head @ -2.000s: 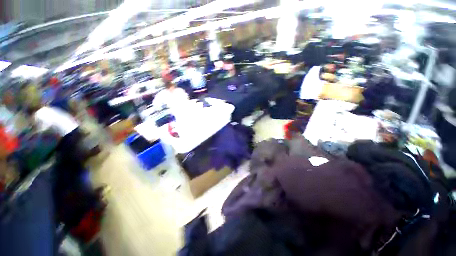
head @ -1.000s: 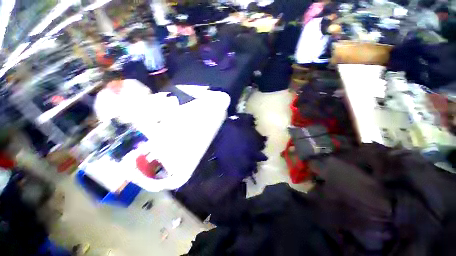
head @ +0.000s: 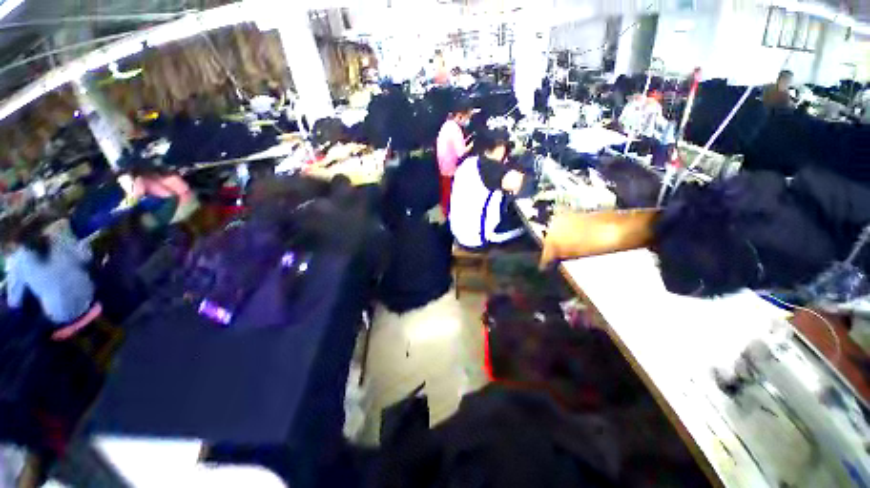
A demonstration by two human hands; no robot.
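Neither of my hands is in the picture. A heap of dark cloth (head: 515, 438) lies nearest in front of me at the bottom centre, blurred and cut off by the lower edge. To its left is a large table with a dark navy cover (head: 215, 367). Purple-dark cloth (head: 253, 257) is heaped on its far part, with a small bright purple-white item (head: 216, 311) beside it. I cannot tell what that item is.
A white-topped sewing table (head: 658, 324) stands at right, with dark cloth (head: 711, 238) heaped on it. A person in white (head: 472, 200) sits ahead, another in pink (head: 450, 148) stands behind. Pale floor (head: 420, 343) shows between the tables. Other people sit at left.
My view has swung round and moved forward. The white table with the red item has mostly slid out at the lower left, and the navy table and seated person now appear larger and clearer.
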